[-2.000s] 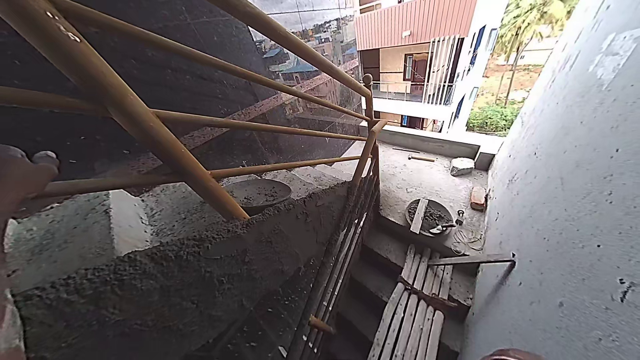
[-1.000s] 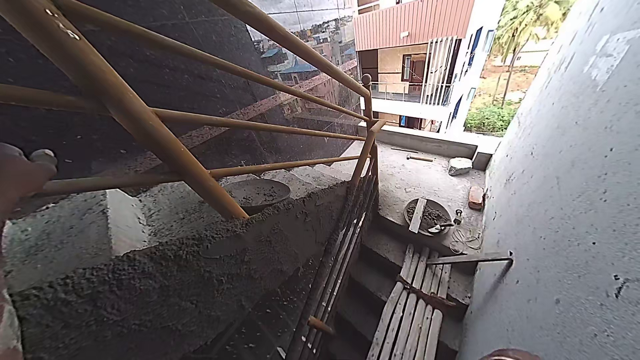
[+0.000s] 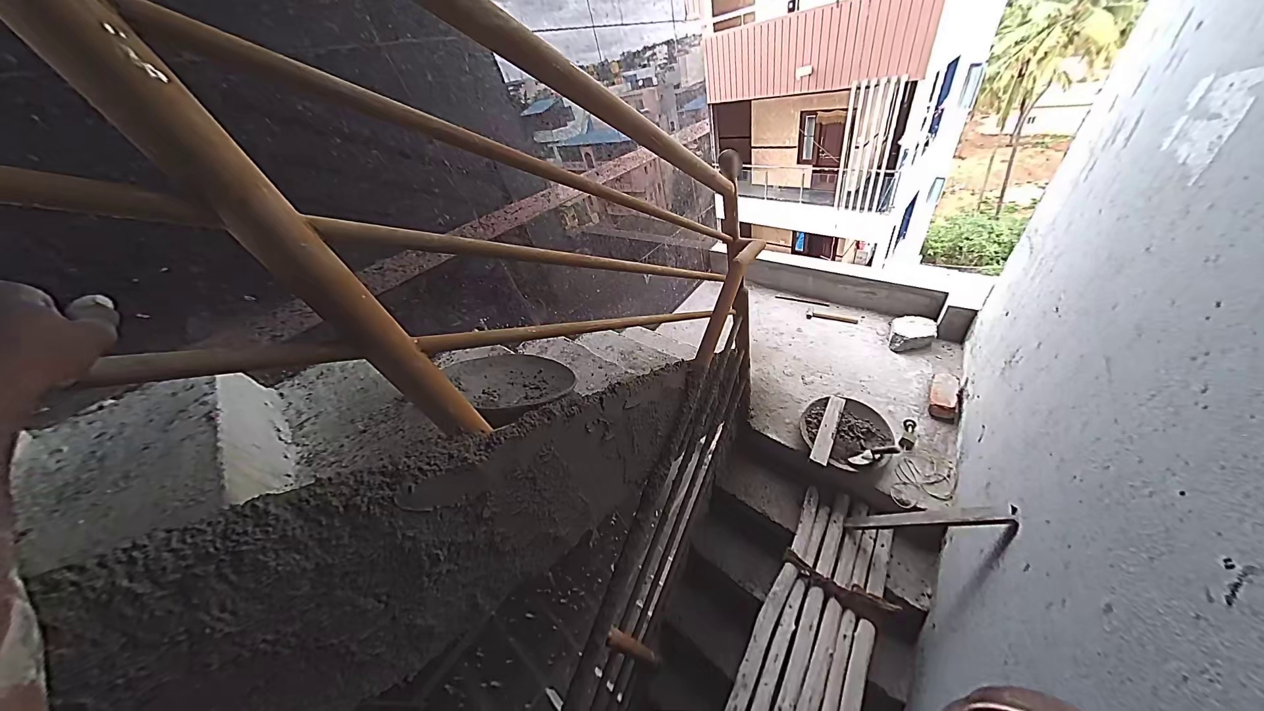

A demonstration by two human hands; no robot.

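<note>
At the left edge, my left hand [image 3: 49, 341] is closed around the lowest bar of a yellow-brown metal stair railing [image 3: 592, 331], its far fingers partly out of frame. Below it runs the rough, wet-looking mortar side [image 3: 326, 583] of the stair. Behind the slanting post, a shallow pan [image 3: 509, 383] with mortar residue rests on the steps. A small rounded skin-toned shape shows at the bottom edge, right of centre; whether it is my right hand cannot be told. On the landing, a second pan [image 3: 869, 425] holds mortar, with a short wooden board [image 3: 828, 431] across it and a trowel [image 3: 873, 454] at its rim.
Tied wooden poles [image 3: 815, 632] lie over the descending steps, near a flat bar [image 3: 928, 517] reaching to the grey wall [image 3: 1116, 415]. A brick [image 3: 943, 396], a stone block [image 3: 911, 333] and a wooden-handled tool [image 3: 832, 316] lie on the landing. A low parapet [image 3: 849, 285] borders it.
</note>
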